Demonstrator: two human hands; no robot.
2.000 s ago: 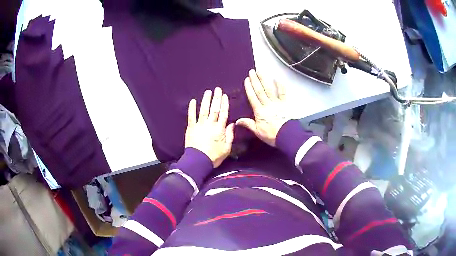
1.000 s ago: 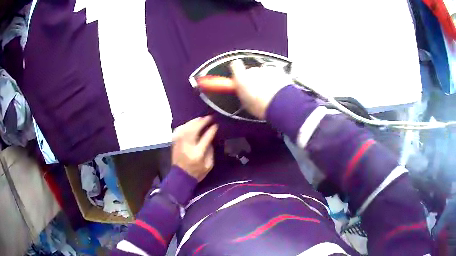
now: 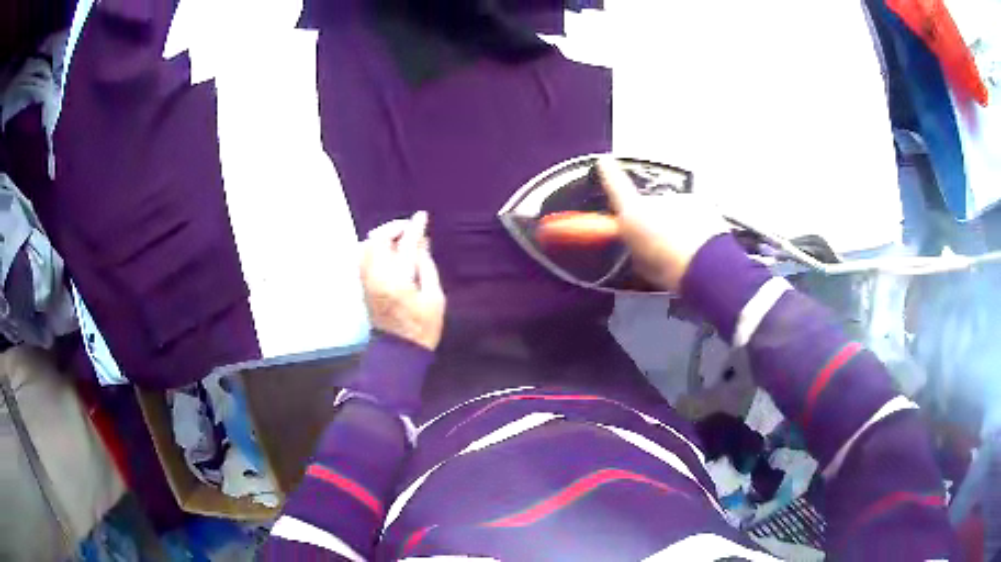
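A dark purple garment panel (image 3: 472, 143) lies on the white table cover and hangs over its near edge. My right hand (image 3: 650, 233) is closed around the brown handle of the steam iron (image 3: 565, 189), whose tip points left over the panel's right part. My left hand (image 3: 403, 283) is on or just above the panel's left edge, left of the iron's tip, fingers curled with thumb and fingertips together. Whether it pinches cloth cannot be told. More purple panels (image 3: 143, 209) lie at the table's left side.
The white pressing table (image 3: 757, 99) has a near edge in front of me. A pale cord (image 3: 900, 265) runs right from the iron. A brown cardboard box (image 3: 269, 439) with scraps stands below the left edge. A dark crate (image 3: 793, 525) and scraps are at lower right. Orange-red material (image 3: 946, 46) is upper right.
The iron, standing on the table's right side two seconds ago, was taken by my right hand onto the panel, then moved right. My left hand, earlier flat and spread, has curled and moved left.
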